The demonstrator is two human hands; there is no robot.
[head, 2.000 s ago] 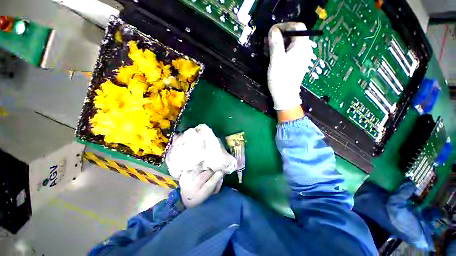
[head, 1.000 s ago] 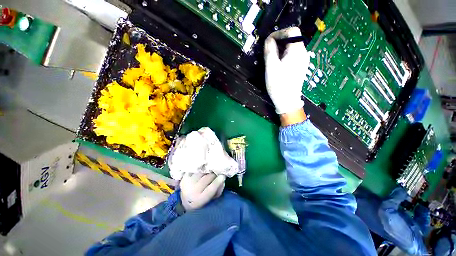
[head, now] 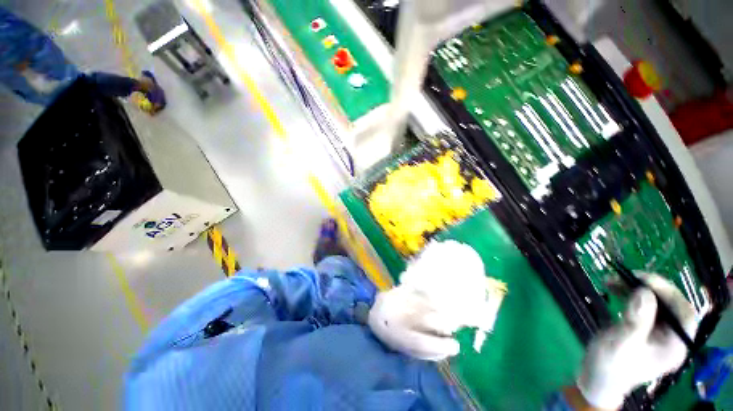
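Note:
My right hand [head: 639, 345], in a white glove, holds a thin dark tool [head: 663, 309], which looks like tweezers. Its tip is over the lower green circuit board [head: 643, 233]. A second green board [head: 522, 88] with long white strips sits above it in the same black carrier frame [head: 514, 217]. My left hand [head: 414, 329], also gloved, grips the near edge of a crumpled white cloth [head: 450, 273]; its fingertips are partly hidden. A small pale tube with a yellow mark [head: 490, 317] lies by the cloth. A black-edged tray of yellow parts [head: 426, 197] is behind it.
A green control panel [head: 329, 64] with coloured buttons is at the upper middle. A white AGV cart [head: 177, 197] with a black bin [head: 88, 168] stands on the floor at left. A person's blue sleeve [head: 32, 48] shows at upper left. A blue item [head: 715, 373] is at lower right.
The view has swung left, bringing the cart and whole control panel in. My right hand has moved from the frame's middle bar to the lower board. My left hand stays at the cloth.

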